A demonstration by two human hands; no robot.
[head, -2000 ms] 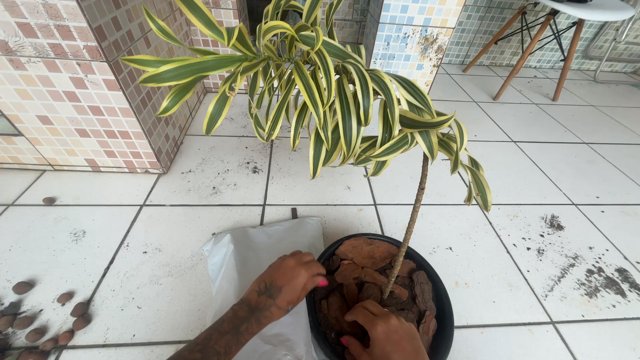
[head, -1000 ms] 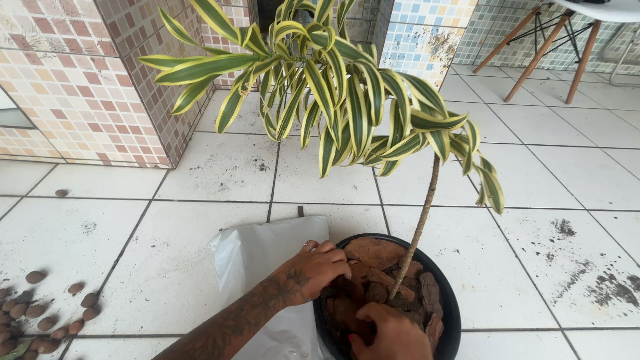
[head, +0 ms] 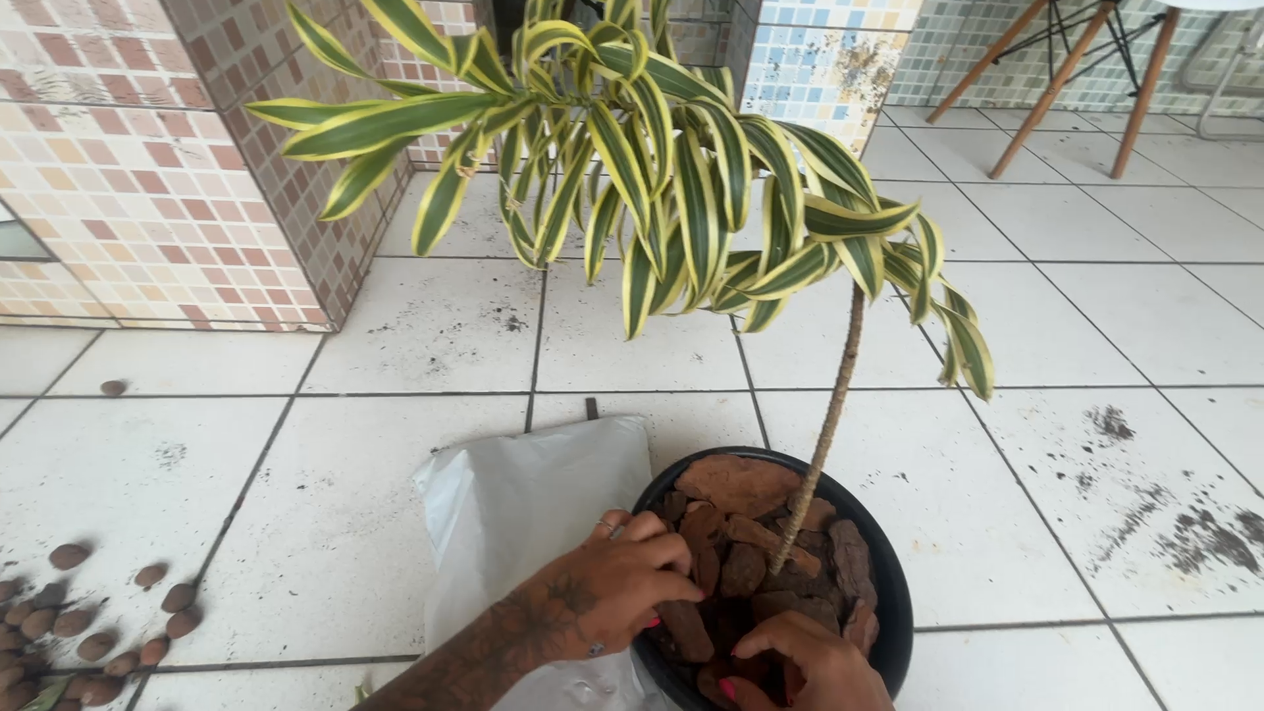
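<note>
A round black plastic pot (head: pixel 897 592) stands at the bottom centre, filled with reddish-brown bark chunks (head: pixel 743 484). From it rises the thin leaning stem (head: pixel 828 434) of a dracaena with yellow-edged green leaves (head: pixel 681 188). My left hand (head: pixel 632 583), tattooed and ringed, rests at the pot's left side with curled fingers on the bark; whether it grips a piece is hidden. Low in the pot, my right hand (head: pixel 815 667) has thumb and fingers bent down among the chunks, its fingertips partly in shadow. A white plastic bag (head: pixel 523 494) lies left of the pot, under my left forearm.
Brown clay balls (head: pixel 94 647) lie on the white tiled floor (head: pixel 355 513) at lower left. Dark soil (head: pixel 1205 538) is scattered at right. A mosaic-tiled pillar (head: pixel 237 188) stands at upper left, and wooden chair legs (head: pixel 1057 89) at upper right.
Both hands stay over the bark in the pot, with small shifts of the fingers. The left hand has come back toward the pot's left rim since a second ago.
</note>
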